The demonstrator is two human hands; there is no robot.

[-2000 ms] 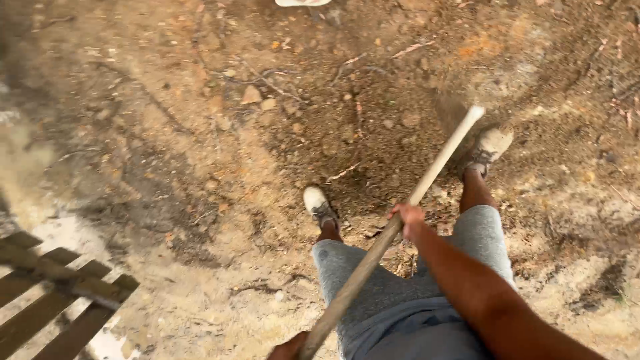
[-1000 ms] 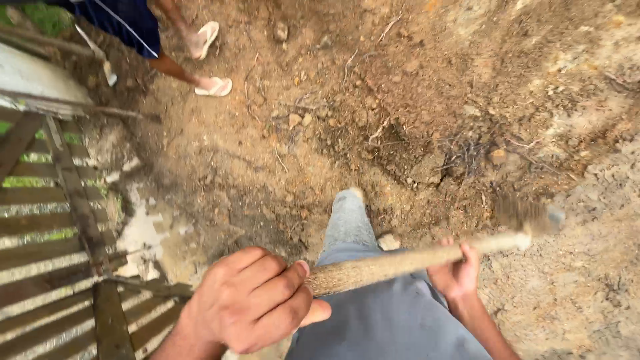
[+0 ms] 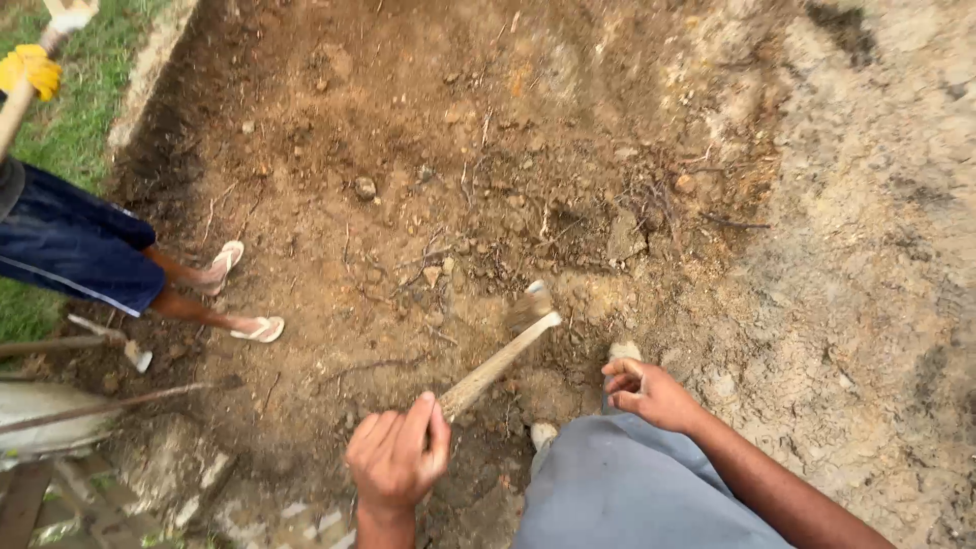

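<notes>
My left hand (image 3: 398, 451) is closed around the wooden handle (image 3: 496, 367) of a digging tool, probably a hoe. The handle slants up and right from my fist, and the metal head (image 3: 531, 306) at its far end hangs over the brown soil, blurred. To the right, my right hand (image 3: 648, 393) is off the handle, in front of my shoe and grey shorts, with its fingers partly curled and nothing in them.
At the left stands a person in dark blue shorts (image 3: 76, 236) and flip-flops, with a yellow glove (image 3: 30, 72) on a wooden handle. Another hoe (image 3: 137, 355) lies near a wooden pallet (image 3: 69, 503). Roots and a stone (image 3: 365, 188) dot the dug soil; grass (image 3: 84, 114) borders it.
My right hand has let go of the handle, which it held in both earlier frames. The tool now points up and away from me instead of across my body. The view has shifted.
</notes>
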